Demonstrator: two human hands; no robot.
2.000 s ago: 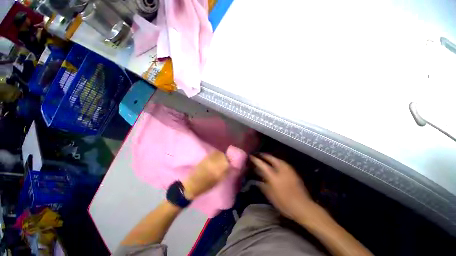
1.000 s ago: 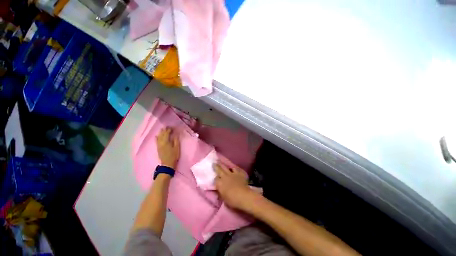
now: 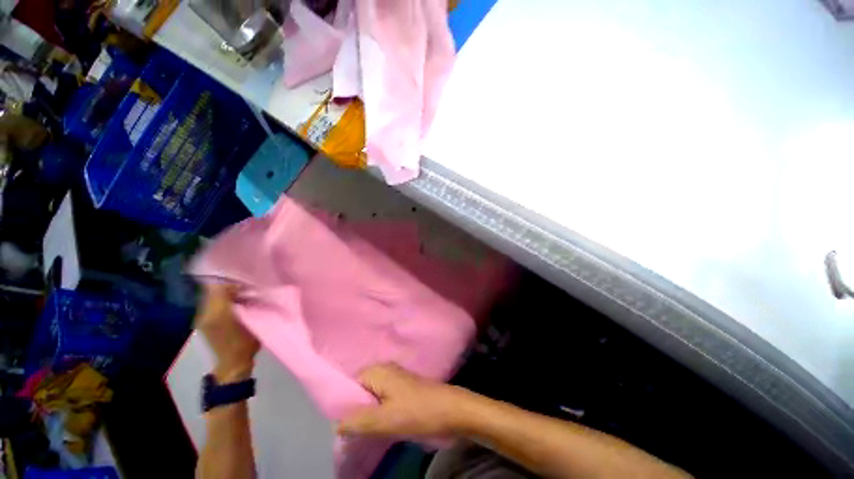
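A pink garment panel (image 3: 346, 290) is spread between my two hands over the lap-level grey board (image 3: 292, 398). My left hand (image 3: 223, 323), with a dark watch at the wrist, grips the panel's left edge, slightly blurred. My right hand (image 3: 398, 402) grips its near edge, thumb on top. The panel's far corner lies near the board's far end. More pink cloth (image 3: 398, 245) lies behind it in the shadow of the table. The small pale piece does not show now.
The white machine table (image 3: 637, 122) with its scale-marked grey edge (image 3: 562, 245) is at the right. Hanging pink pieces (image 3: 398, 94) and an orange packet (image 3: 345, 136) are at its left end. A blue basket (image 3: 178, 140) and a turquoise piece (image 3: 272, 173) are at the left.
Both hands have moved towards the near left and now hold the panel's edges; before, they lay flat on it. The panel is lifted and turned, and the small pale piece has gone from sight.
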